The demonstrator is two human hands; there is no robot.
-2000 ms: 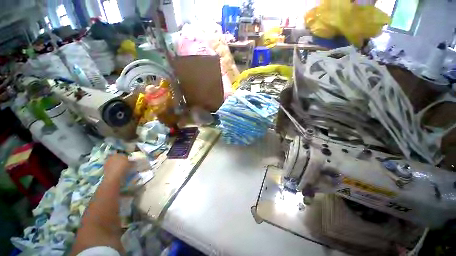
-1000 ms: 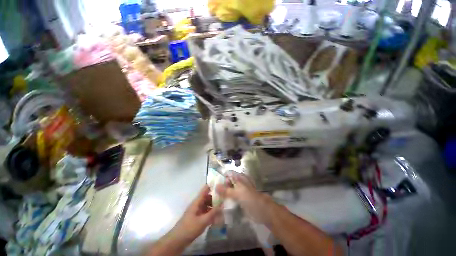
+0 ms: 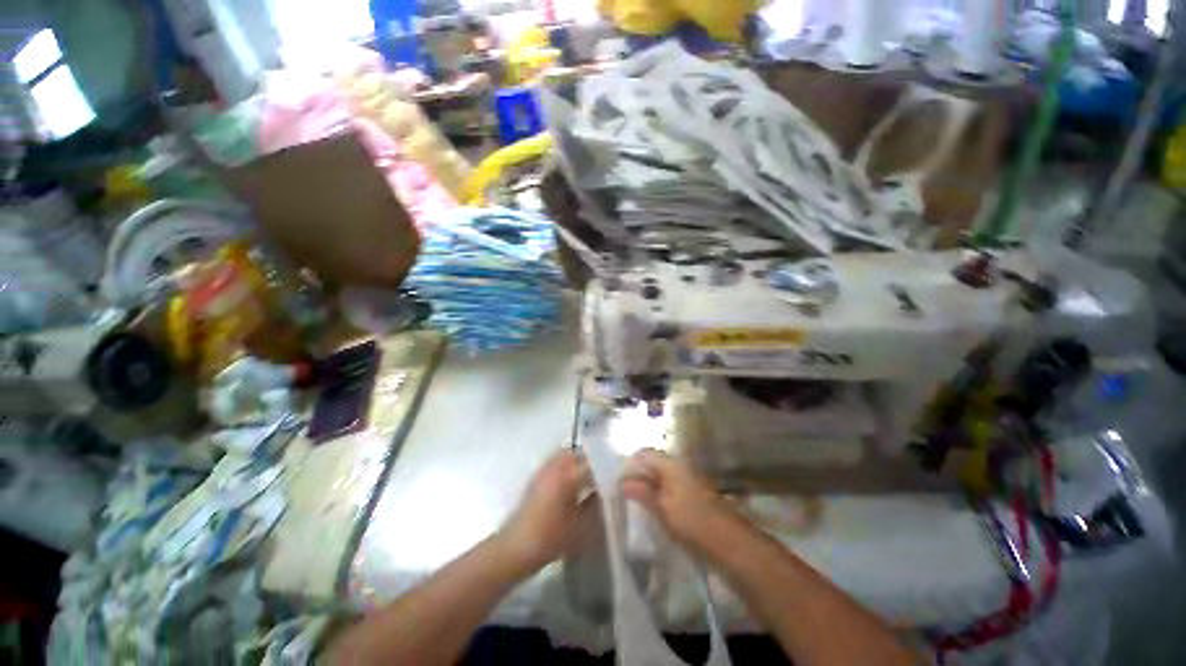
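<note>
A long white panel [image 3: 627,592] hangs from just in front of the needle area down over the table's front edge, with an opening between its strips. My left hand [image 3: 559,501] holds its left edge. My right hand [image 3: 670,492] holds its right side with bent fingers. The white sewing machine [image 3: 780,341] stands just beyond my hands, with its lamp spot [image 3: 640,427] bright under the head's left end. The presser foot and needle are blurred in the glare.
A striped blue-and-white stack [image 3: 488,280] stands behind left. White cut pieces [image 3: 702,156] heap behind the machine. A dark flat rectangle [image 3: 345,390] lies on the left ledge [image 3: 319,533]. Loose pale pieces [image 3: 156,559] lie far left. A red cord [image 3: 1025,553] hangs at right.
Two seconds ago my left hand was in the loose heap. Since one second ago, my hands have moved apart on either side of the white panel, which now hangs lengthwise towards me.
</note>
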